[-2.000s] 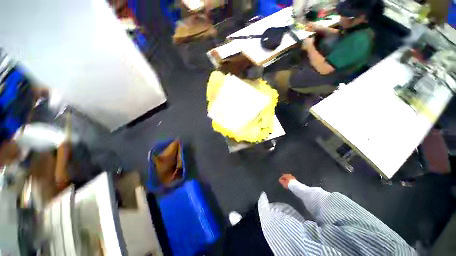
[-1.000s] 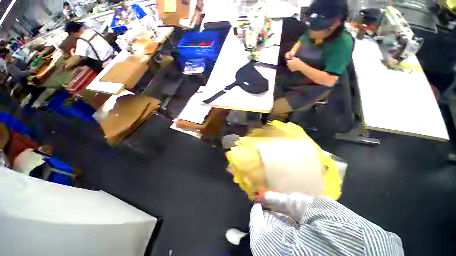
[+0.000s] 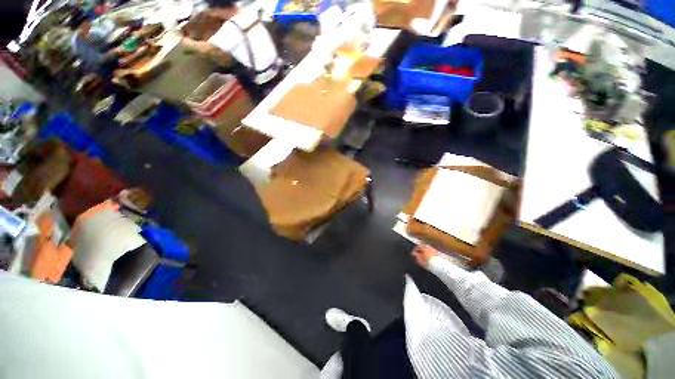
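Note:
My right hand (image 3: 424, 254) shows small and blurred at the end of a striped sleeve, near the lower left edge of a stack of brown panels (image 3: 485, 240) with a pale sheet (image 3: 457, 206) on top. I cannot tell whether the hand touches the stack or how its fingers are set. My left hand is not in view. A white shoe (image 3: 346, 320) shows below on the dark floor.
Brown panels (image 3: 314, 189) are heaped at centre left. A white board (image 3: 170, 337) fills the lower left. A white table (image 3: 551, 163) with a black bag piece (image 3: 625, 194) stands right. Yellow pieces (image 3: 629, 314) lie lower right. A blue crate (image 3: 440, 78) stands behind. A person in white (image 3: 248, 43) is further back.
The view has moved on and turned left. The yellow pile has shifted from the centre to the lower right. The brown stack is now near my right hand.

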